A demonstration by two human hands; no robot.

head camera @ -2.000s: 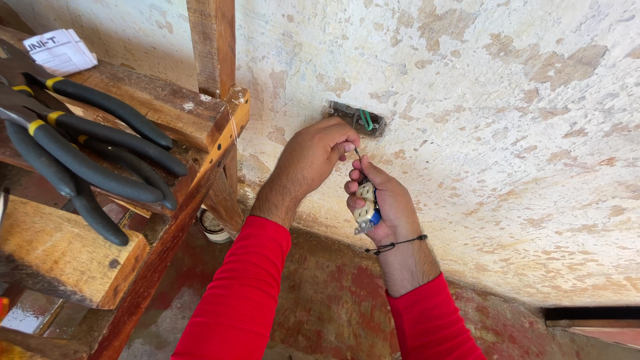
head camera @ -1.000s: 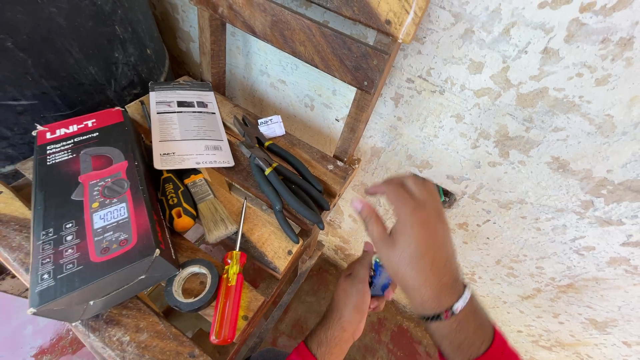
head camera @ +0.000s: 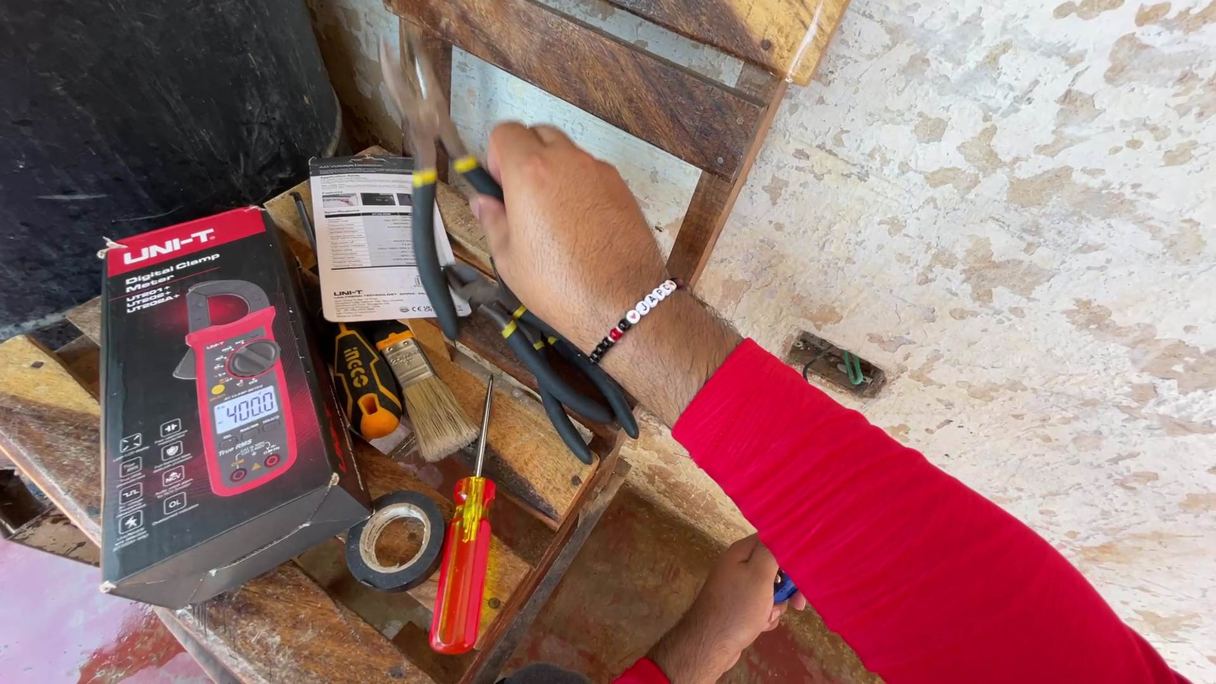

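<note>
My right hand (head camera: 570, 209), across the upper middle, grips one dark handle of a pair of pliers (head camera: 433, 242); their metal jaws point up and are blurred. Under the wrist, more pliers (head camera: 546, 366) with dark, yellow-banded handles lie on the wooden chair. Low in the view, my left hand (head camera: 727, 603) is closed around a blue object (head camera: 784, 586), mostly hidden by the hand and my right sleeve. To the right, green wire (head camera: 852, 368) shows in a recessed wall box (head camera: 822, 363).
On the slatted wooden chair (head camera: 285, 632) are a clamp meter box (head camera: 223, 380), a printed package card (head camera: 370, 252), an orange-and-black handled tool (head camera: 366, 380), a paintbrush (head camera: 432, 404), black tape (head camera: 394, 541) and a red screwdriver (head camera: 463, 565). A black container (head camera: 161, 114) stands behind.
The view has swung left towards the chair. My right hand has moved from beside my left hand to the tools and has taken hold of pliers, which are now raised.
</note>
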